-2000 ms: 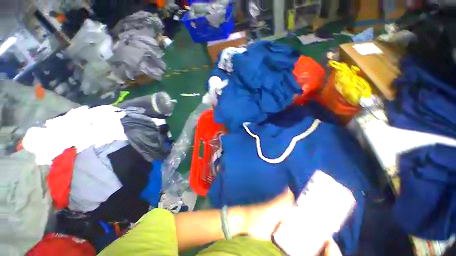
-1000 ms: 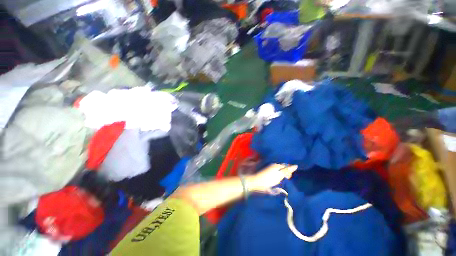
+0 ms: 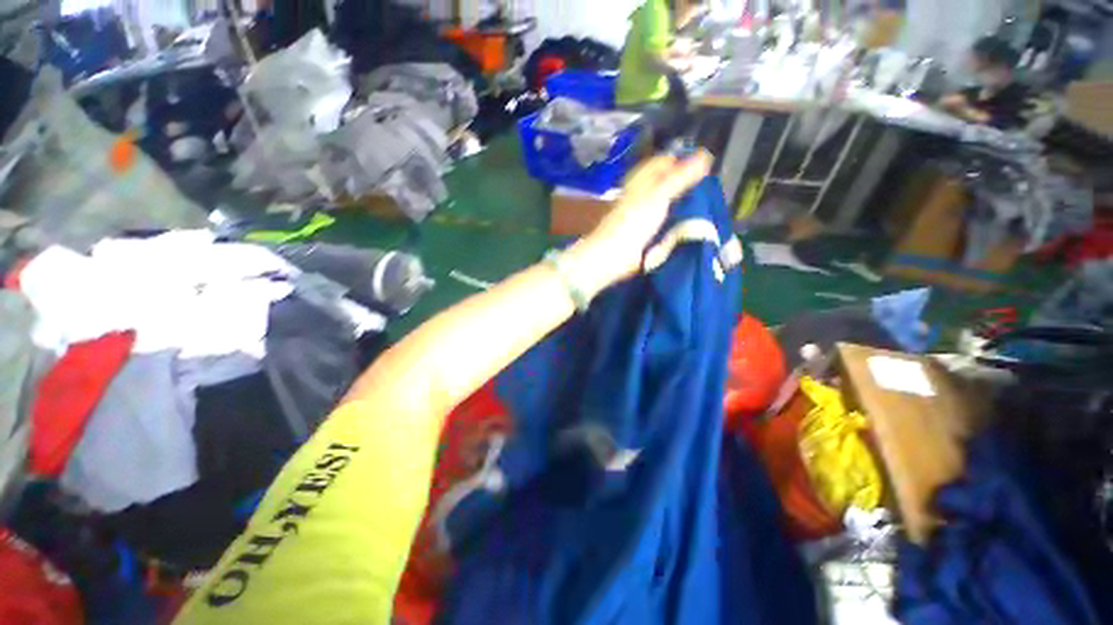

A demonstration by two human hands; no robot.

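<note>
My left hand (image 3: pixel 659 202) is raised at the upper middle of the view, arm stretched forward, gripping the blue garment (image 3: pixel 659 403) by its top edge. The garment hangs down in long folds. Its white-cream piping (image 3: pixel 686 239) shows just below my fingers. The lower part of the garment runs out of the bottom of the picture. My right hand is not in view.
A red-orange bag (image 3: pixel 754 364), a yellow plastic bag (image 3: pixel 840 449) and a carton (image 3: pixel 906 421) stand to the right. Mixed garments (image 3: pixel 159 305) lie left. Blue crate (image 3: pixel 580 149) and two people are further back. Navy cloth (image 3: pixel 995 537) lies lower right.
My left hand has moved from the garment's piping end low down to high up, lifting the garment so it hangs. The phone seen earlier is out of view. The view has tilted up.
</note>
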